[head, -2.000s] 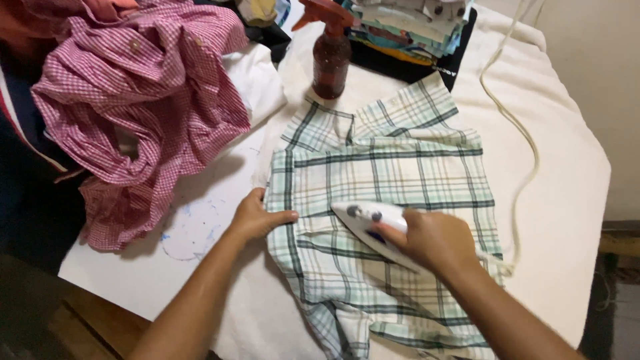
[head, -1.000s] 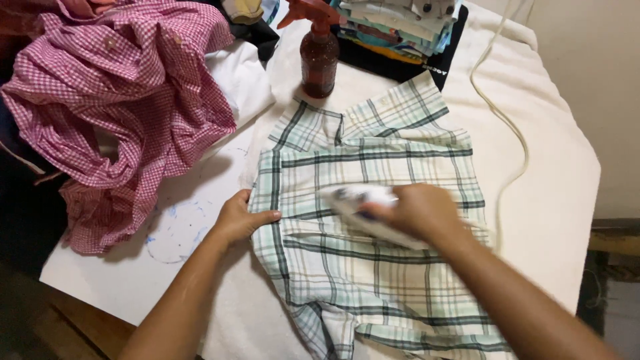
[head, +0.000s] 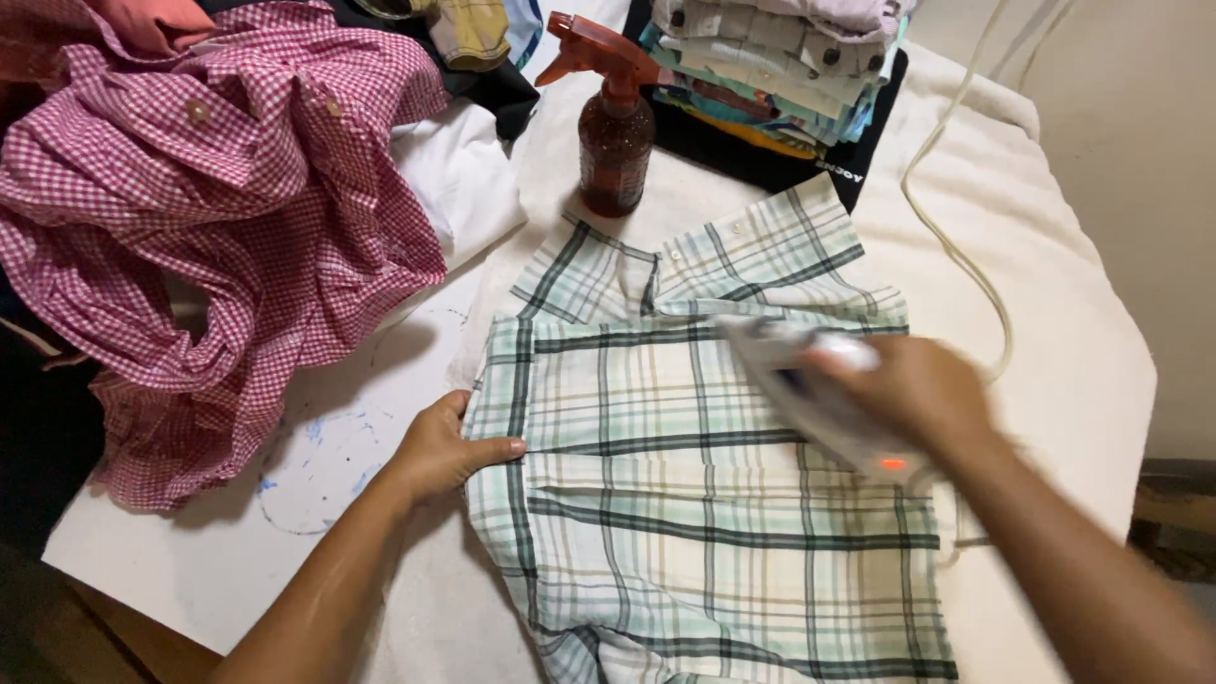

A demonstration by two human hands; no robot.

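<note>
A plaid shirt (head: pixel 665 408) in white, green and beige lies spread on a cream cloth, its collar end toward the top. My right hand (head: pixel 912 389) grips a white clothes iron (head: pixel 817 408), blurred, with an orange light glowing at its heel; its tip points up and left over the upper part of the shirt. Whether the soleplate touches the fabric cannot be told. At the shirt's left edge, my left hand (head: pixel 456 451) pinches the cloth, thumb on top and the other fingers partly hidden at the edge.
A brown spray bottle (head: pixel 616 142) with a red trigger head stands above the collar. Behind it, folded clothes (head: pixel 779 66) are stacked on a black cloth. A crumpled red gingham shirt (head: pixel 218 209) heaps at the left. The pale cord (head: pixel 950 237) curves down the right side.
The iron in my right hand has moved up the shirt, toward the collar end. My left hand stays at the shirt's left edge.
</note>
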